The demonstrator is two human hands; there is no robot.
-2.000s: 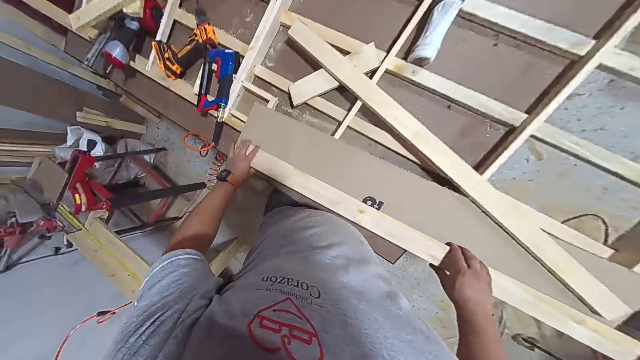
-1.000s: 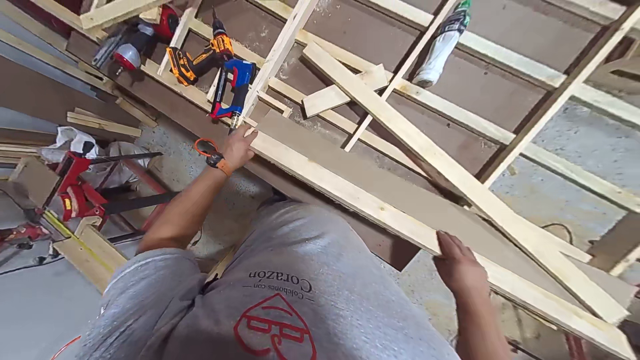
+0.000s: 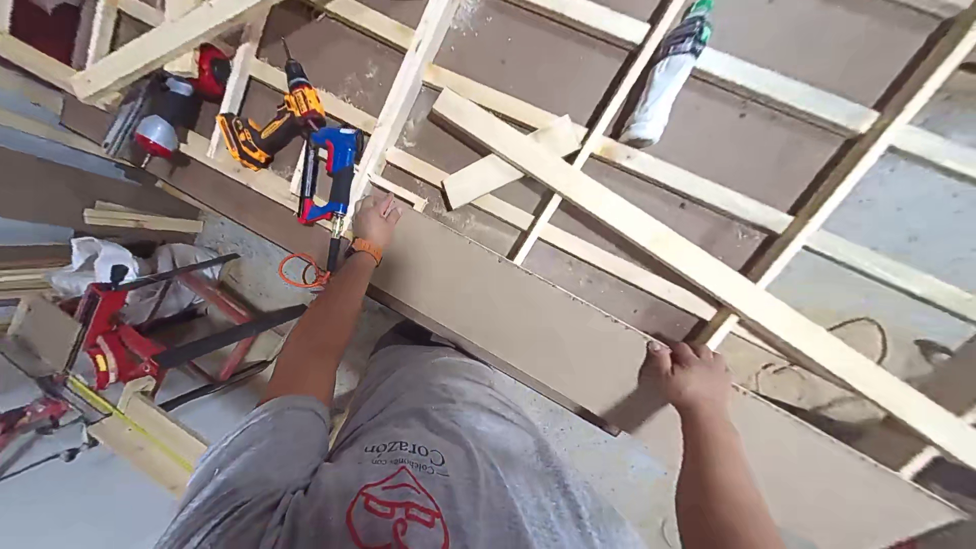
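A long brown fibreboard-like panel (image 3: 511, 297) lies slantwise in front of me. My left hand (image 3: 376, 221) grips its far left corner, close to a blue air nailer (image 3: 335, 171). Farther right, my right hand (image 3: 694, 374) holds the same far edge, thumb and fingers bent over it. Beyond the panel, a long wooden plank (image 3: 625, 206) rests diagonally across a timber frame (image 3: 823, 229), over a short wood offcut (image 3: 511, 162). An orange and black cordless drill (image 3: 274, 122) lies beside the nailer.
At left are a red and black saw-like tool or stand (image 3: 122, 343), a yellow tape measure (image 3: 130, 423) along a board, and white plastic bags (image 3: 103, 263). An orange hose loop (image 3: 301, 271) hangs by my left wrist. A white tube or bottle (image 3: 667, 88) lies on the frame.
The light wooden strip both hands held along the panel is no longer visible there. My hands now hold the panel's far edge, and the panel's broad face shows toward me.
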